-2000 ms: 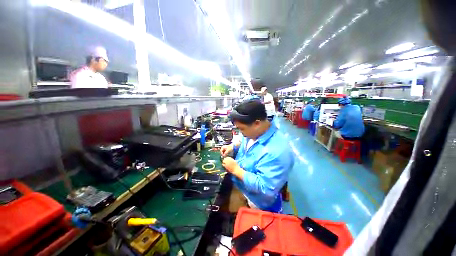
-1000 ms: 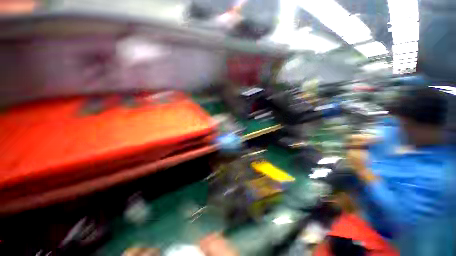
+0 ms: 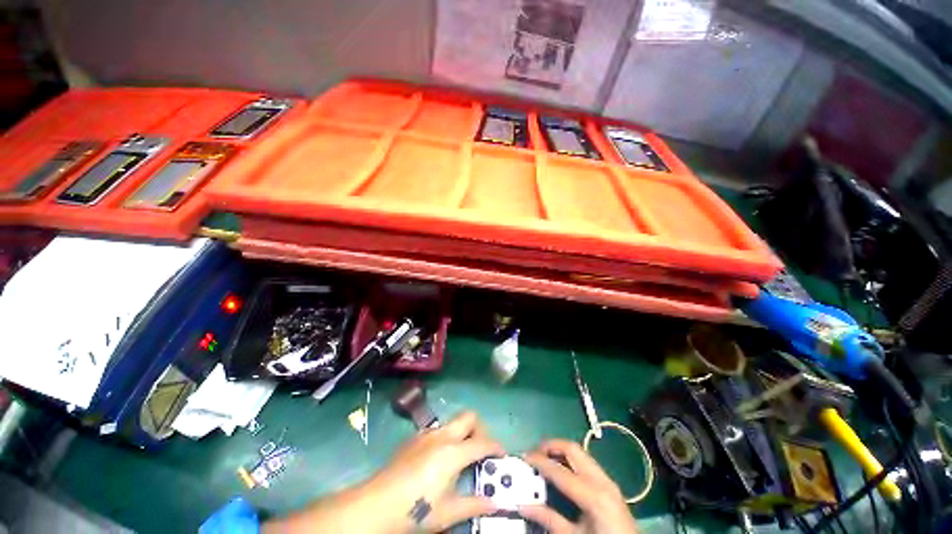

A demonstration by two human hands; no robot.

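A white smartphone or back housing (image 3: 509, 484) with dark camera holes lies at the bottom centre, low over the green mat. My left hand (image 3: 433, 478) holds its left side, fingers curled at the top edge. My right hand (image 3: 579, 490) holds its right side. The lower part of the phone is cut off by the picture's bottom edge.
Orange-red trays (image 3: 501, 223) holding screen modules stand above the mat. Below are a blue box (image 3: 172, 349), a black bin (image 3: 298, 332) and a red bin (image 3: 423, 349). Tweezers (image 3: 587, 394), a yellowish ring (image 3: 644, 459) and a yellow-handled soldering iron (image 3: 858, 451) lie right.
The view has swung from the aisle and a neighbouring worker down to the bench. Both my hands now show on the phone; only blurred skin-coloured shapes showed at the bottom edge one second ago.
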